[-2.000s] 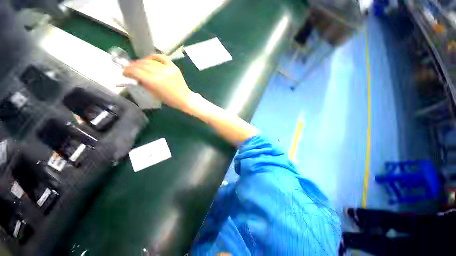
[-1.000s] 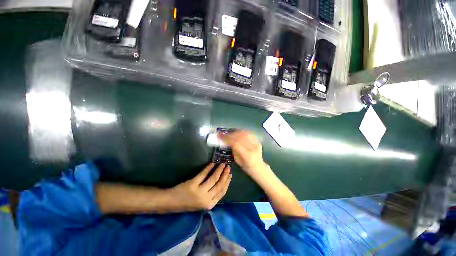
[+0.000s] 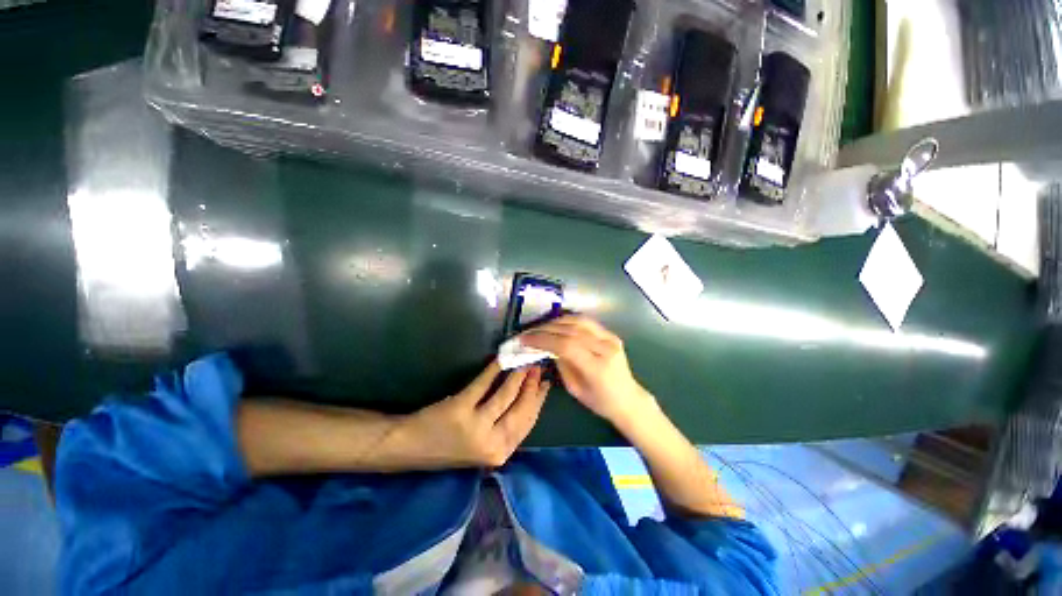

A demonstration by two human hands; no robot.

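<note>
A dark keypad phone [image 3: 536, 296] lies face up on the dark green bench, its lit-looking screen end uncovered. My left hand [image 3: 495, 417] is at the phone's near end, fingertips holding it. My right hand [image 3: 586, 359] comes in from the right and pinches a small white wiping piece [image 3: 524, 354] over the lower part of the phone. The hands and the white piece hide most of the keys.
A clear blister tray [image 3: 466, 177] with several black phones spans the far edge. A white card with a spot [image 3: 664, 277] and a plain white card [image 3: 891, 277] lie right. A metal fitting [image 3: 889, 192] stands beyond. Glossy film strips [image 3: 122, 227] lie left.
The view has turned from the right end of the bench to the phone. In the last second the white piece and my right hand moved from the screen end towards the keys and my left fingers.
</note>
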